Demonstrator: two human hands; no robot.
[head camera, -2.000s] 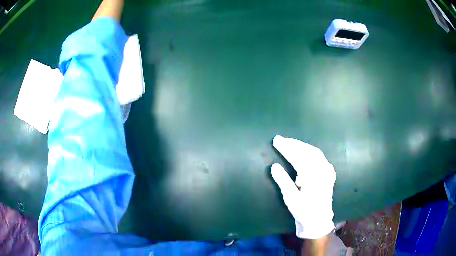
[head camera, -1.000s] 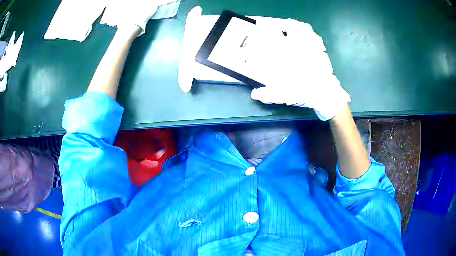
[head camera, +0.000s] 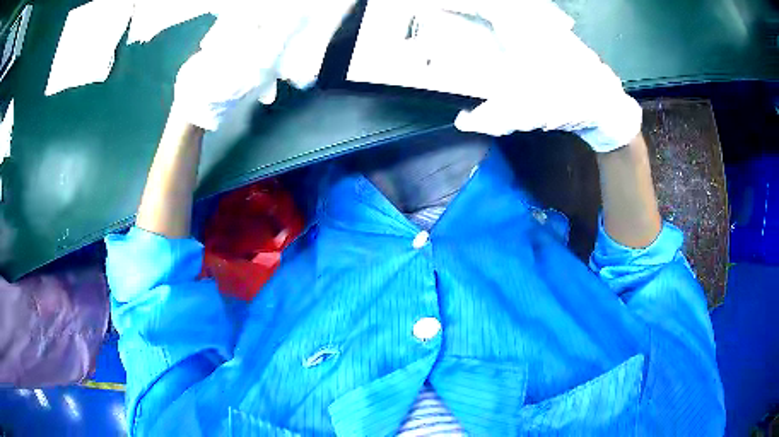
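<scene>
A flat white box (head camera: 414, 51) with a dark border on its left and lower sides is at the top centre, partly cut off by the picture's upper edge. A small dark mark shows on its face. My right gloved hand (head camera: 555, 81) holds its right side, thumb at the lower edge. My left gloved hand (head camera: 248, 60) is just left of the box, its fingers close to the dark left border. Glare and the picture edge hide whether it touches or grips anything. White flat sheets (head camera: 90, 43) lie at the upper left of the green bench.
The green bench (head camera: 77, 179) has its near edge below my hands. A red bundle (head camera: 252, 235) is under the bench at left. A worn brown bin (head camera: 683, 179) stands at right. A person's purple sleeve (head camera: 51, 329) shows at far left.
My left hand has moved from the sheets towards the box. The box and my right hand appear higher in the picture, and the bench edge looks tilted as the view has shifted.
</scene>
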